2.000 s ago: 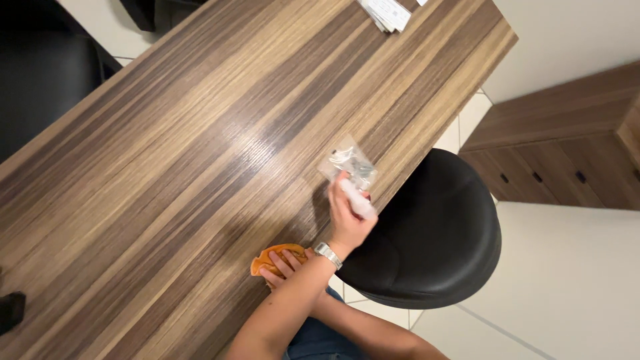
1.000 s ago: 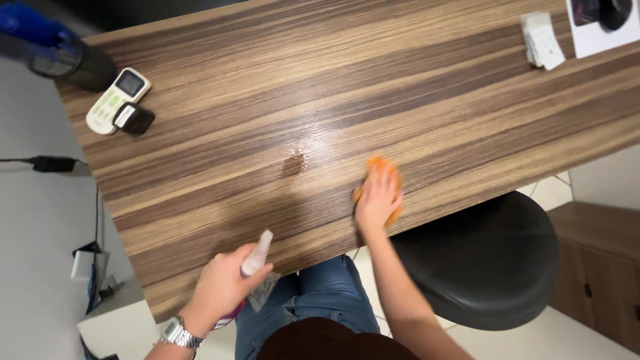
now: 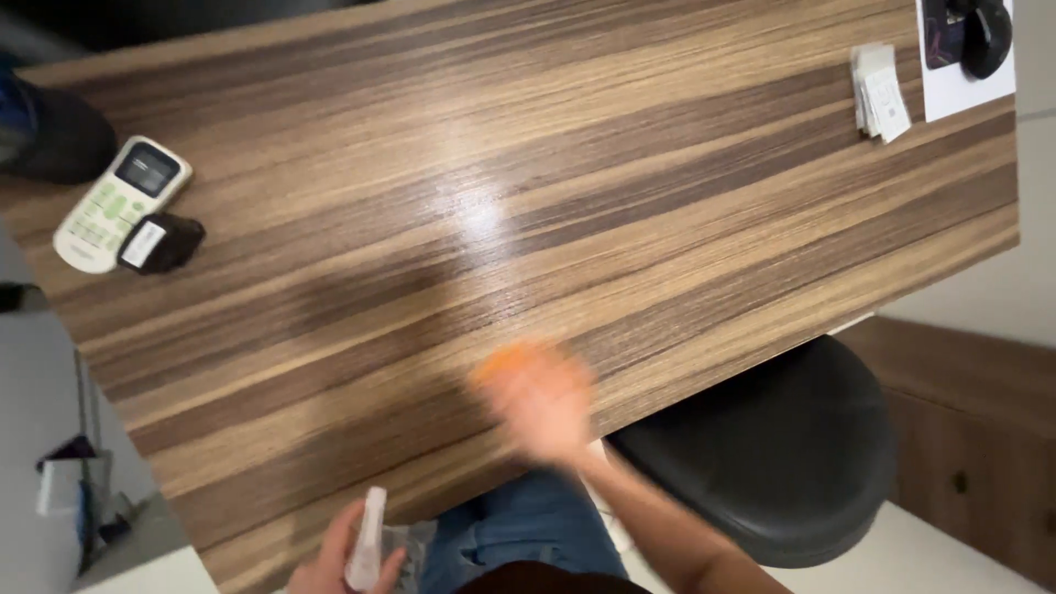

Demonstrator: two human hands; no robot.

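Blurred by motion, my right hand presses an orange cloth near the front edge of the wood-grain table. Most of the cloth is hidden under the fingers. At the bottom, just off the front edge, my left hand is closed around a clear spray bottle with a whitish nozzle. Part of the bottle's transparent body shows beside my jeans. A shiny patch of reflected light lies beyond my right hand on the tabletop.
A remote control and a small black item with a label lie at the left, beside a dark container. A stack of papers and a black mouse are at the far right. A black stool stands at the front.
My right hand and the orange cloth have moved left along the table since a second ago. The wet drops seen then on the tabletop no longer show. The spray bottle remains in my left hand.
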